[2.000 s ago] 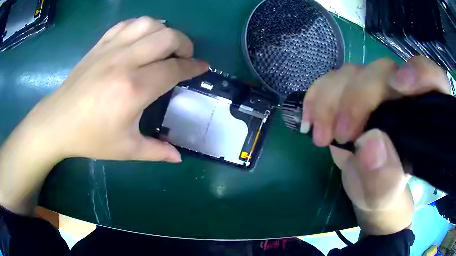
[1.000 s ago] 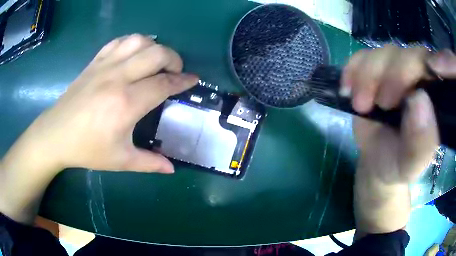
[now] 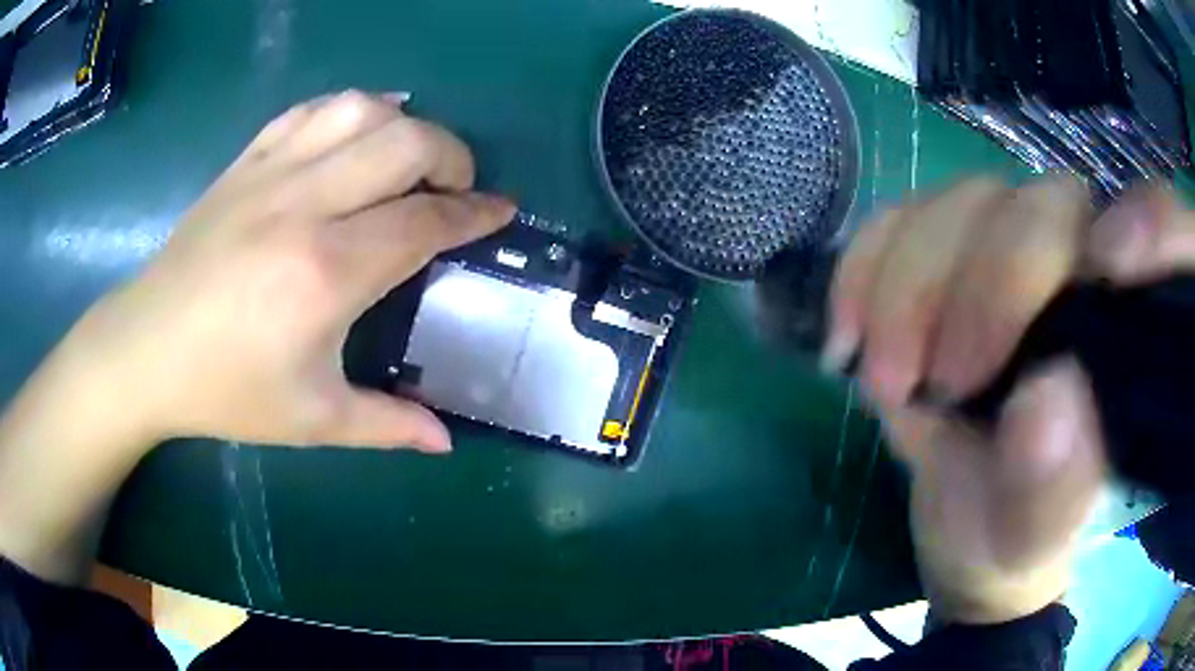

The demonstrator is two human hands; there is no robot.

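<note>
A black display assembly with a silver back panel (image 3: 505, 351) lies tilted on the dark-green worktop. An orange flex cable (image 3: 640, 393) runs along its right side. My left hand (image 3: 295, 269) grips its left end between fingers and thumb. My right hand (image 3: 970, 315) holds a thick black electric screwdriver (image 3: 1114, 374); its nose is blurred, beside the lower right rim of the round screw tray and right of the assembly. The bit tip cannot be made out. The tray (image 3: 734, 144) has a perforated bottom, with dark screws heaped at its upper left.
A display assembly stack (image 3: 55, 72) lies at the upper left. A tall pile of black assemblies (image 3: 1029, 66) stands at the upper right, behind a white strip (image 3: 865, 29). The worktop's curved front edge runs along the bottom, with a black cable near its right part.
The assembly and my left hand shifted slightly left and down in view over two seconds. The screwdriver moved from the assembly's right corner up to the tray, then back down and left.
</note>
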